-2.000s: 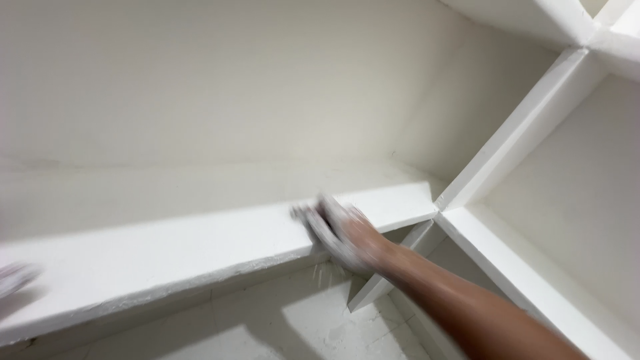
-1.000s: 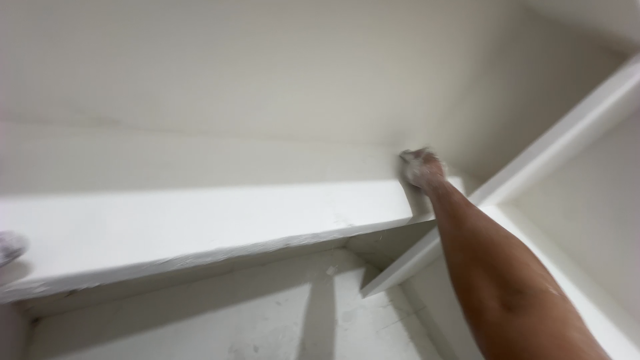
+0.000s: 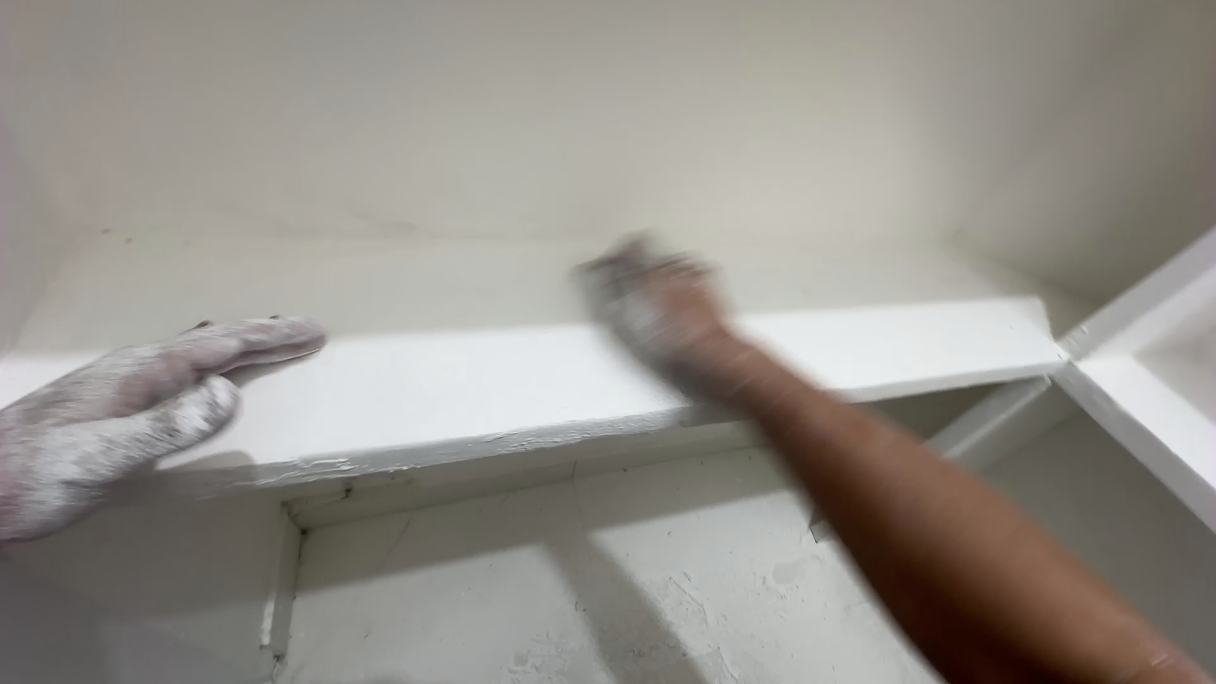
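A long white shelf [image 3: 456, 380] with a rough front edge crosses the view. My left hand [image 3: 142, 408], coated in white powder, rests at the shelf's left end with its fingers stretched out and the thumb a little apart; nothing shows in it. Over the middle of the shelf is my right hand [image 3: 655, 304], powdery and blurred, with its fingers bent down toward the surface. Whether it holds something beneath the fingers cannot be told.
Behind the shelf rises a pale back wall [image 3: 532, 114]. White partition boards [image 3: 1149, 294] meet the shelf at its right end. Below lies a recess with a patchy, scuffed back surface [image 3: 741, 579], and a narrow upright strip [image 3: 280, 579] stands at its left.
My right hand has moved left along the shelf, away from the right corner where it was a second ago. More of my left hand now shows at the left.
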